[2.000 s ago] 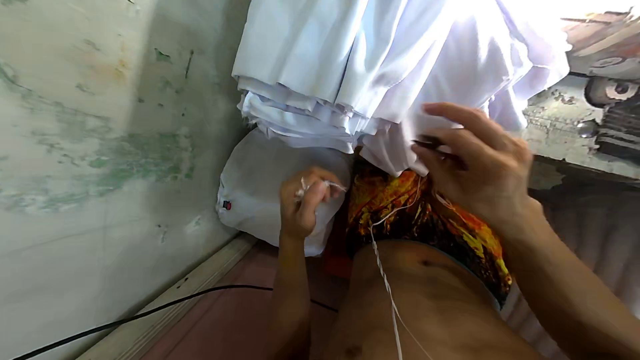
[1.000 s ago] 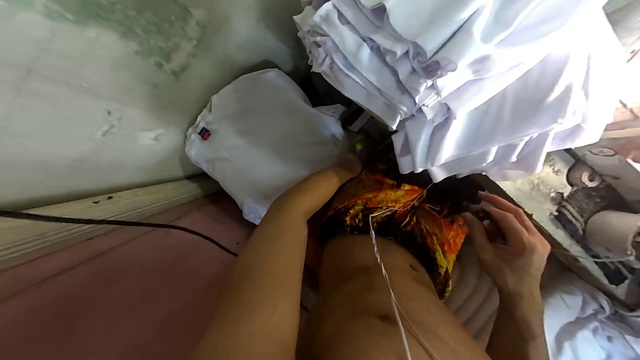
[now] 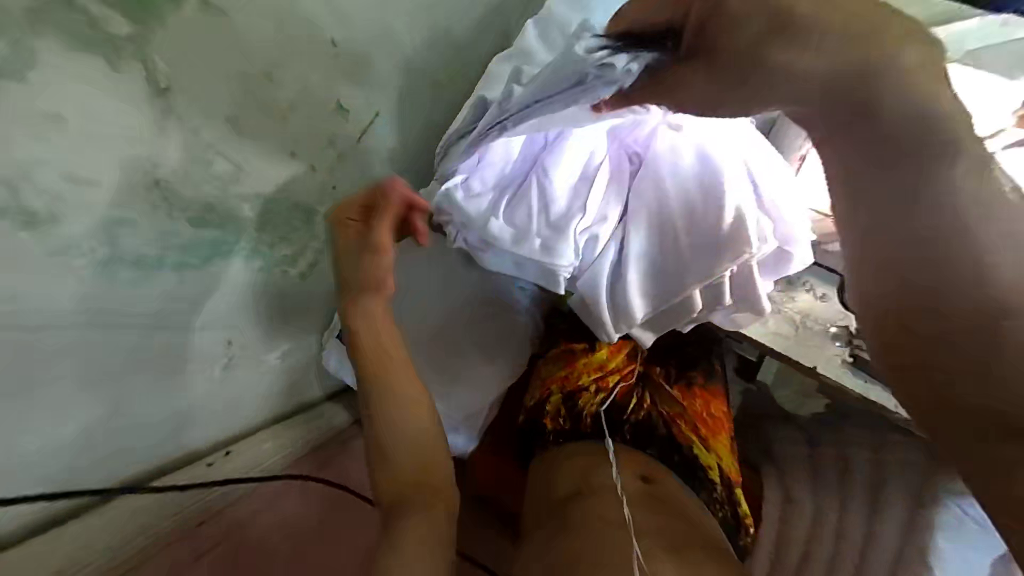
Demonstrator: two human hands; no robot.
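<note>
A thick pile of white cloth pieces [image 3: 640, 208] hangs in layers above my lap. My right hand [image 3: 688, 64] is at the top of the pile, its thumb and fingers around a fold of white cloth; something dark lies between the fingers, too blurred to name. At the pile's left edge my left hand [image 3: 384, 212] has bent fingers beside the cloth, and whether they grip it I cannot tell. Below that hand lies a separate white cloth piece [image 3: 456, 344], partly behind my forearm. A white twisted cord [image 3: 616, 472] runs down from my patterned shorts [image 3: 632, 400].
A stained, pale green wall [image 3: 200, 240] rises on the left. A black cable [image 3: 232, 482] crosses the wooden ledge [image 3: 264, 444] at lower left. At right, behind my forearm, is the edge of a worn machine table [image 3: 824, 320].
My right hand has risen from beside my lap to the top of the pile. My left hand has come up from the lower white cloth to the pile's left edge.
</note>
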